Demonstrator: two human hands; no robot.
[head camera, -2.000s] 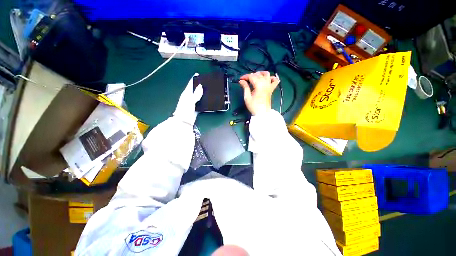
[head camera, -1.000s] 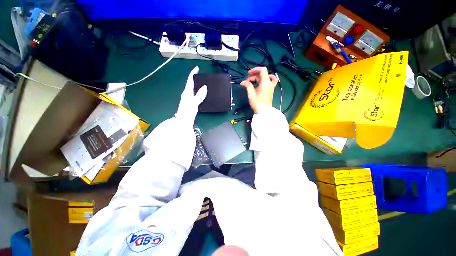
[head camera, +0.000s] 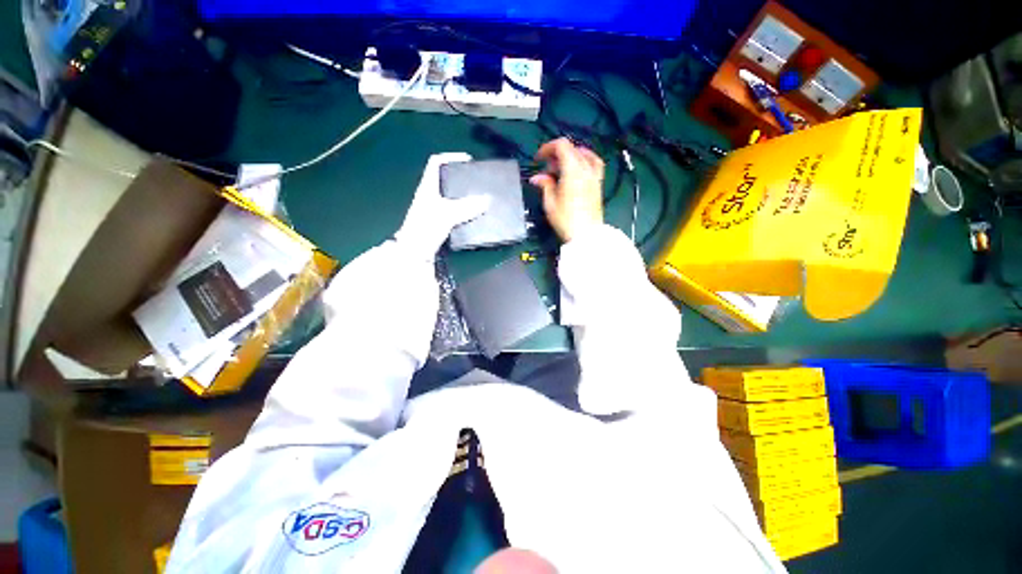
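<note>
My left hand (head camera: 444, 209), in a white glove, holds a dark square set-top box (head camera: 489, 191) by its left side, thumb on top. My bare right hand (head camera: 569, 185) is just right of the box, at its cable side, fingers bent. Black cables (head camera: 518, 144) run there, but whether my fingers grip a plug is too small to tell. A second dark square box (head camera: 504, 305) lies nearer me on the green mat, beside a clear plastic bag (head camera: 451, 320).
A white power strip (head camera: 448, 88) lies behind, below a blue screen (head camera: 448, 9). An open yellow carton (head camera: 807, 202) and an orange-red meter case (head camera: 784, 73) are at right. An open box with papers (head camera: 219, 297) is at left. Yellow boxes (head camera: 784, 460) and a blue bin (head camera: 913, 415) are lower right.
The held box looks lighter and slightly raised at its edge. My right hand has moved a little left, its fingers lower and closer to the box's cable side. The view has shifted slightly.
</note>
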